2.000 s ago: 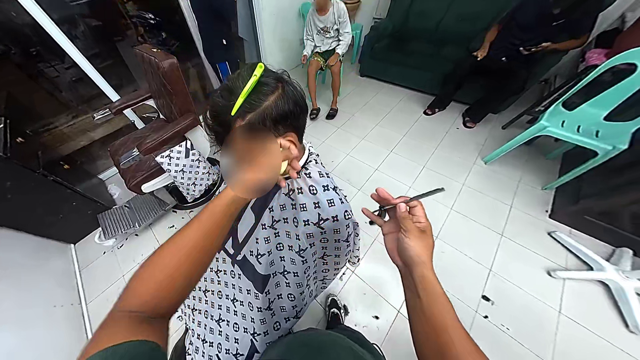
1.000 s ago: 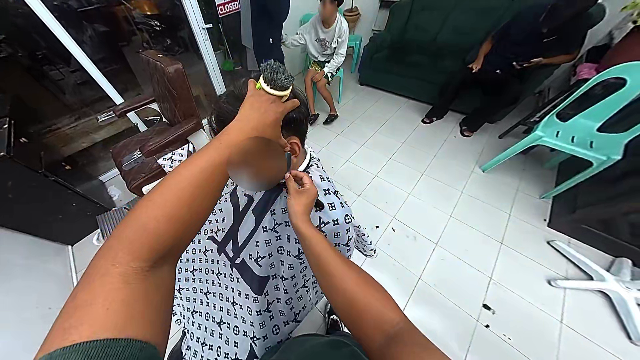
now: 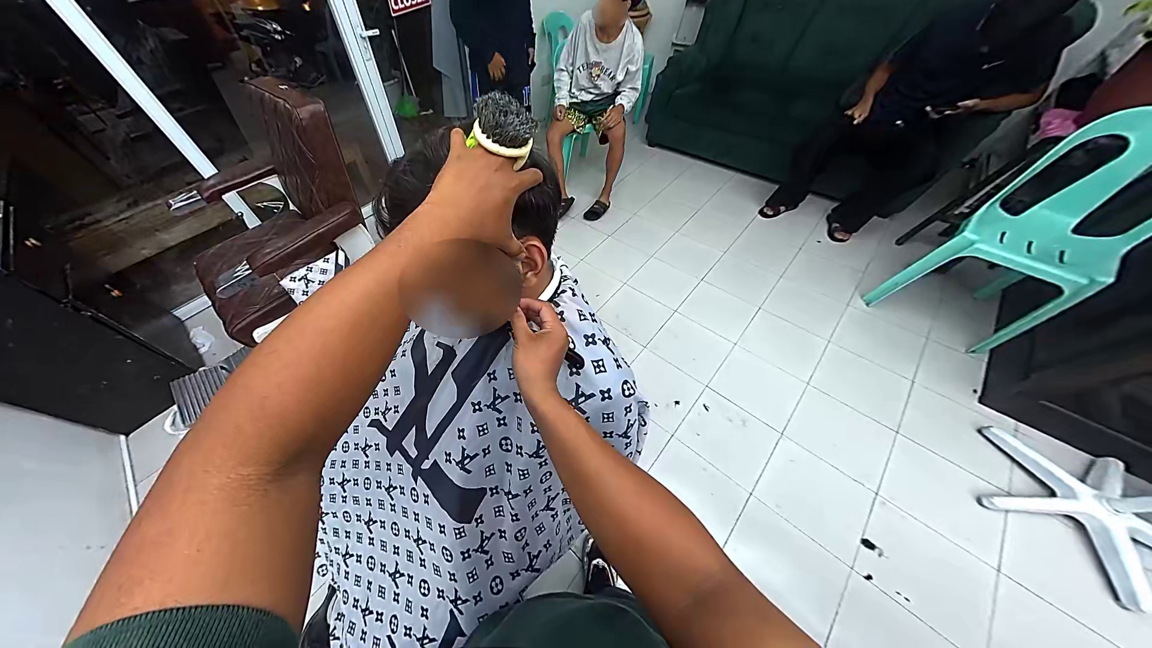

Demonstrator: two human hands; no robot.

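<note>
A seated person wears a white cape (image 3: 486,423) with dark print. My left hand (image 3: 477,198) lies across the top and side of the person's dark hair (image 3: 409,180). It holds a neck brush (image 3: 504,126) with grey bristles and a pale ring, bristles up. A bit of a bright green hair clip (image 3: 471,140) shows beside the brush. My right hand (image 3: 540,346) is pinched close to the jaw, just below the ear (image 3: 535,258). A small dark part of a thin tool, seemingly a razor, shows beside that palm; its blade is hidden. The face is blurred.
A brown barber chair (image 3: 301,153) stands at left by the glass door. Ahead, one person stands and another sits on a green chair; a third sits on the dark green sofa (image 3: 747,81). At right are a green plastic chair (image 3: 1071,216) and a white star-shaped base (image 3: 1080,504).
Two seconds ago my right hand held the thin tool away from the head; it is now at the jaw. My left hand has moved from the side of the face up onto the hair.
</note>
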